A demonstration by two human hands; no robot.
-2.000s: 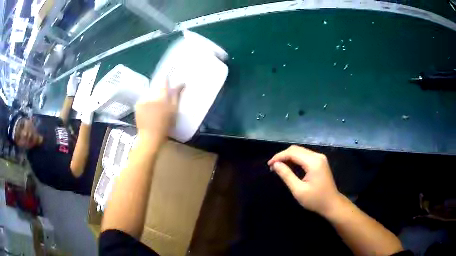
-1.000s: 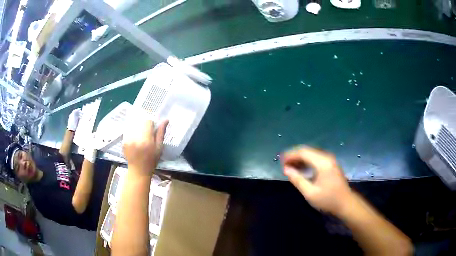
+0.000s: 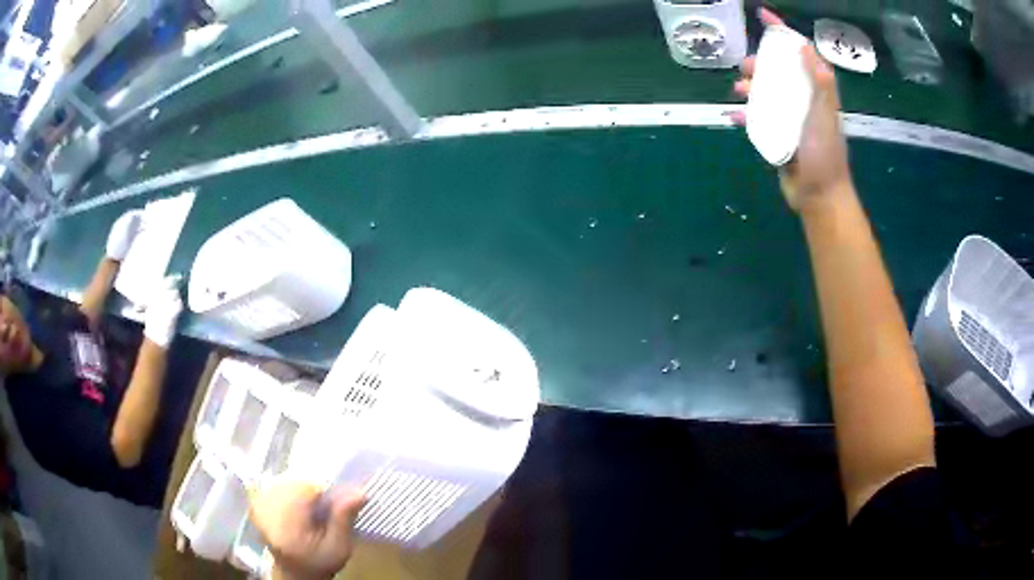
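Observation:
My left hand holds a white rounded housing by its lower left side, in front of the table edge and above the carton. The housing's slotted grille faces me and its smooth rounded end points up and right. My right hand is stretched out over the pale rail and holds a small oval white cover, seen at a slant. Some fingertips show past the cover's left edge; the palm is partly hidden.
Another white housing stands on the table at left, near a person's gloved hands holding a white panel. A grey-white tub is at right. The belt carries a housing, a round cover and a clear plastic piece. Tiny screws dot the table.
My left hand has brought the housing down toward me, off the table. My right hand has moved from the table's front edge up to the belt and taken hold of the oval cover.

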